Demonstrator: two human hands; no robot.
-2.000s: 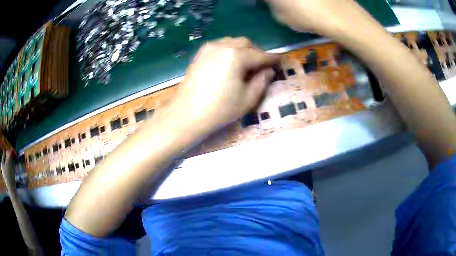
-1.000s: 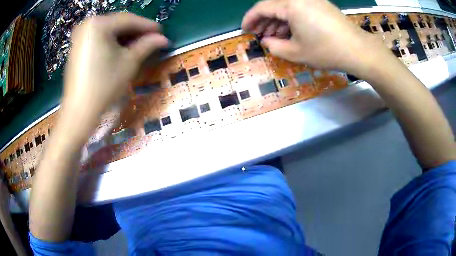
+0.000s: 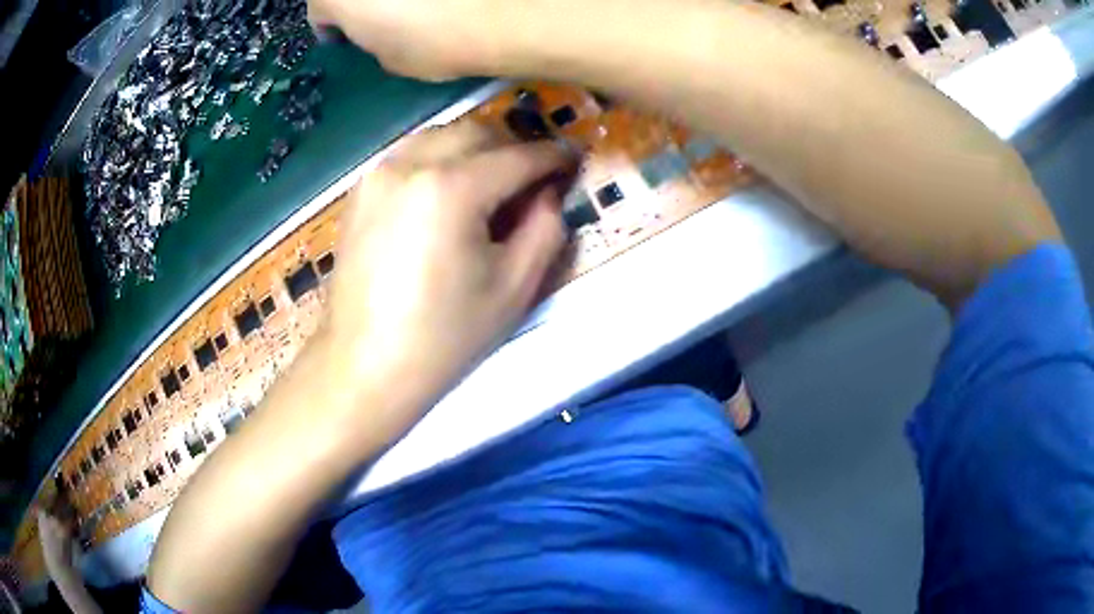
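The orange-brown circuit board panels (image 3: 258,314) lie end to end in a long strip with rows of dark openings. My left hand (image 3: 438,228) is over the strip, its fingertips bent close together at the board; it is blurred and I cannot tell whether it holds a part. My right hand (image 3: 396,30) reaches across the strip to the upper edge of the picture, over the green mat beside the component pile; its fingertips are partly cut off or hidden. The pile of small black and silver components (image 3: 150,132) lies on the mat.
The white metal rail (image 3: 672,270) runs between the strip and my body. Stacked board panels (image 3: 54,258) stand at far left. A clear plastic bag (image 3: 106,46) lies by the pile. Another person's hand (image 3: 54,528) is at the strip's lower left end. The green mat (image 3: 282,198) lies beyond the strip.
My right hand has moved left from over the boards to the component pile. My left hand has moved right and down onto the boards. The view has shifted and tilted.
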